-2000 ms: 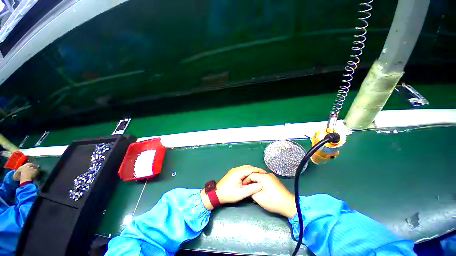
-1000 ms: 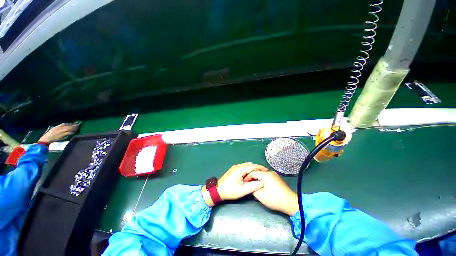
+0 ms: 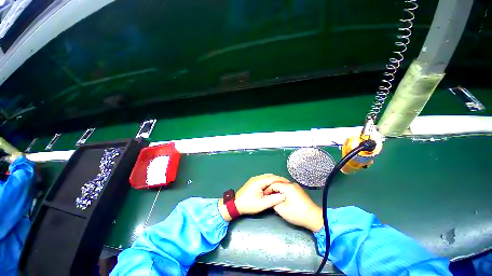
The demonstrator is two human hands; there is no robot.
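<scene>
My left hand and my right hand rest together at the bench's front edge, fingers closed and overlapping, with no object visible in them. The left wrist wears a dark red band. A round, grey, speckled screw dish lies just beyond my right hand. The yellow-orange electric screwdriver hangs right of the dish, touched by neither hand. Its black power cord loops down across my right sleeve. A red parts bin with a white heap inside stands to the left.
A black divided tray holding glittering small parts lies left of the bin. A neighbour's blue sleeve is at the far left. Phones lie on the green conveyor beyond the white rail. A wrapped post slants behind the screwdriver.
The phones on the conveyor have shifted right, and more show at left. The neighbour's arm reached to the conveyor, then moved left. My hands have stayed together; the view shifted slightly.
</scene>
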